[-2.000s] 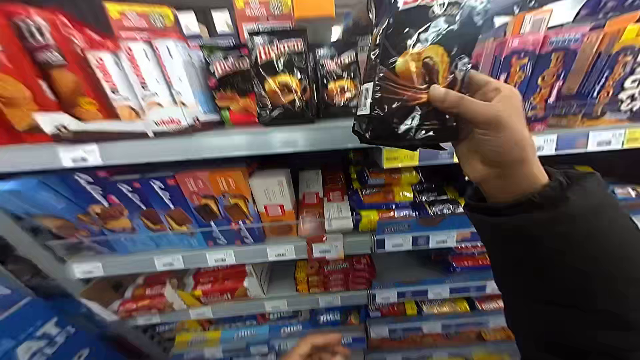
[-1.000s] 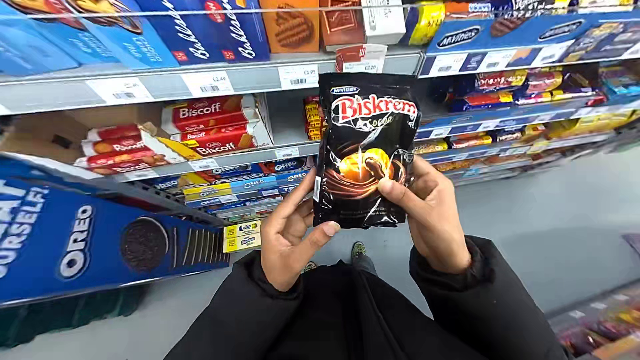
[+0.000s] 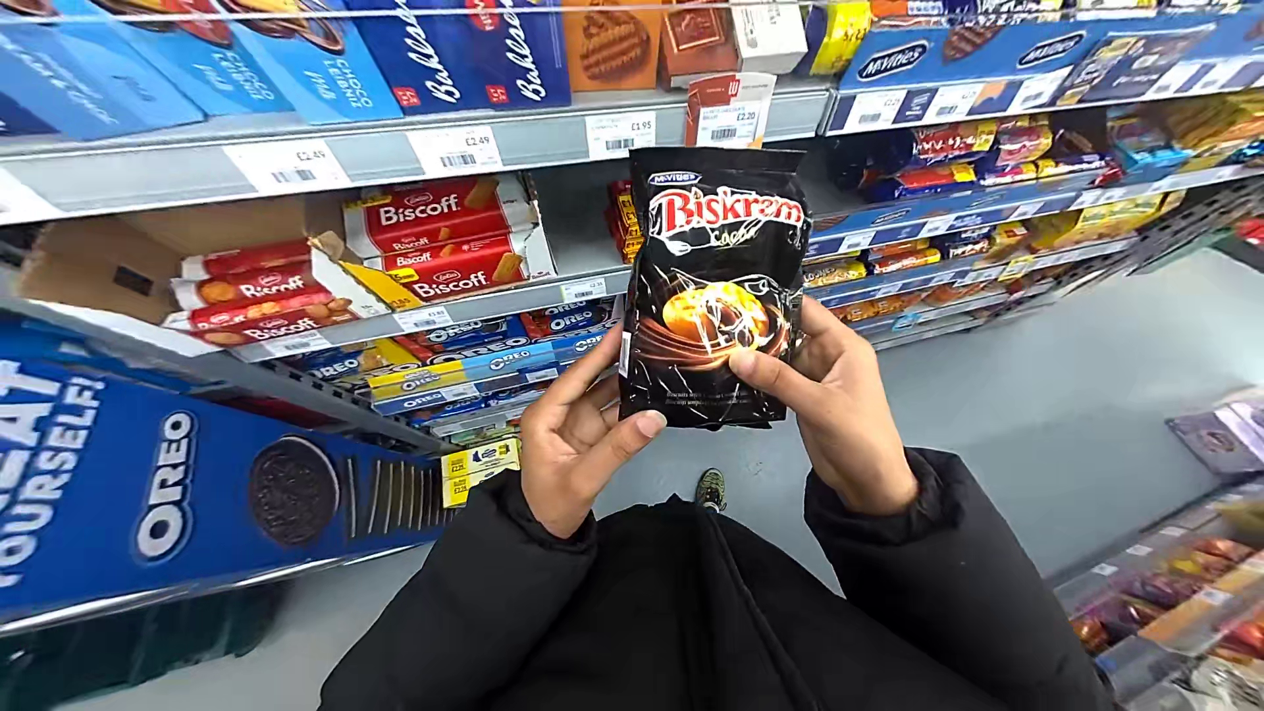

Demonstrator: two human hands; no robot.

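A black plastic bag of McVitie's Biskrem cocoa biscuits point(image 3: 716, 237) is held upright in front of my body, its printed front facing me. My left hand point(image 3: 583, 434) grips its lower left corner, thumb on the front near the bottom edge. On the right side, my right hand point(image 3: 839, 395) holds the bag with the thumb pressed on the front below the biscuit picture. The fingers of both hands are partly hidden behind the bag.
Shelves of packed biscuits stand beyond the bag, with an open carton of Biscoff packs point(image 3: 267, 286) at left. A blue Oreo display panel point(image 3: 217, 494) juts out at lower left. Another stocked shelf point(image 3: 1175, 602) is at lower right, across the grey floor point(image 3: 997, 415).
Two seconds ago my right hand held the bag up by the upper shelf; it came down, and my left hand took hold too. The view tilted down. Since one second ago, little has changed.
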